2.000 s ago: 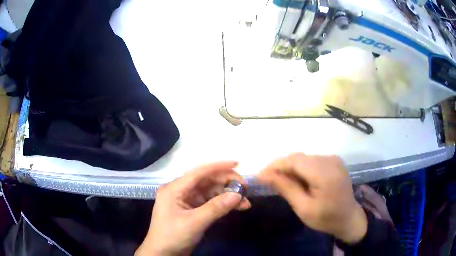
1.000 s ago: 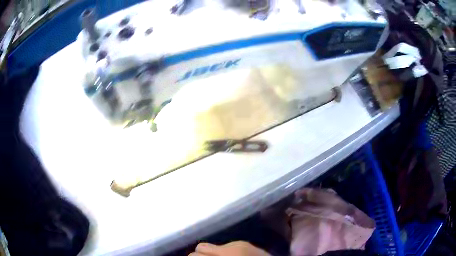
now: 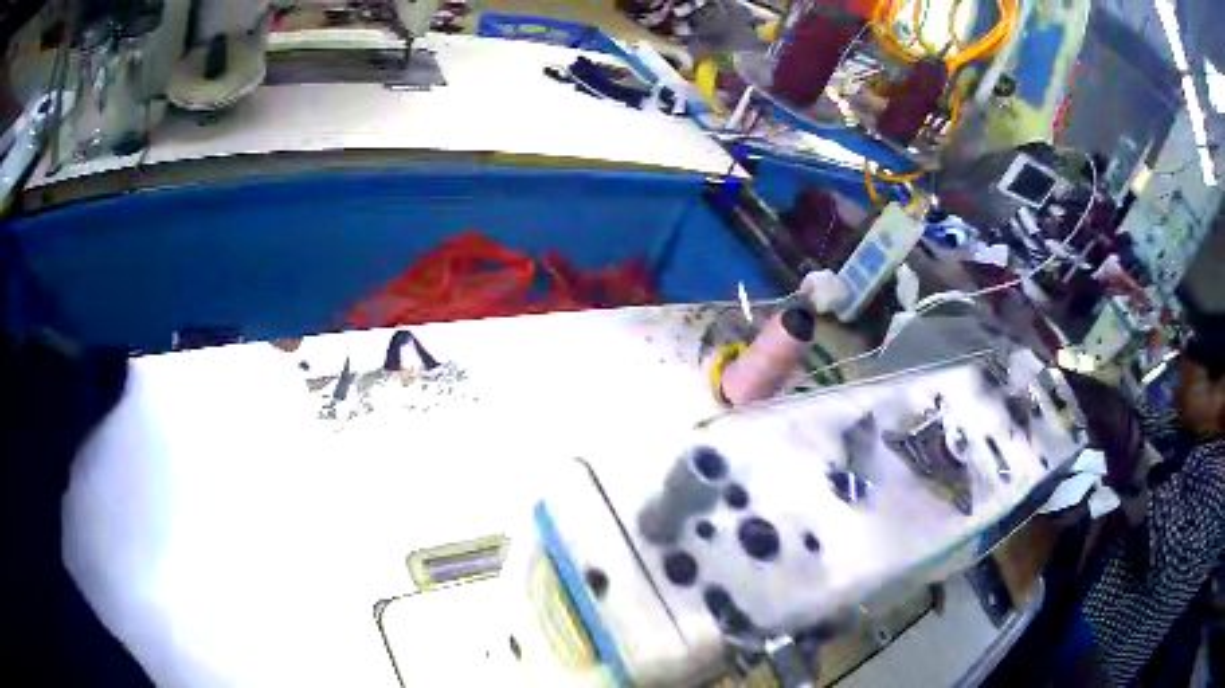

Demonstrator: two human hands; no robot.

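Note:
No hand shows in the picture. The white sewing machine head lies nearest in front, seen from above, with dark round knobs and a blue stripe on its near end. A pale pink thread cone leans behind it at the right. The black garment lies along the left edge of the white table. Whether anything is under the needle is hidden.
A blue trough behind the table holds red cloth or thread. Beyond it is another white table with a machine. Dark red cones stand at the back. A person in a checked top is at the right.
The view has swung up and away from the table front to the trough and far table. The hand at the bottom edge, the thread snips and the pink garment have left the picture.

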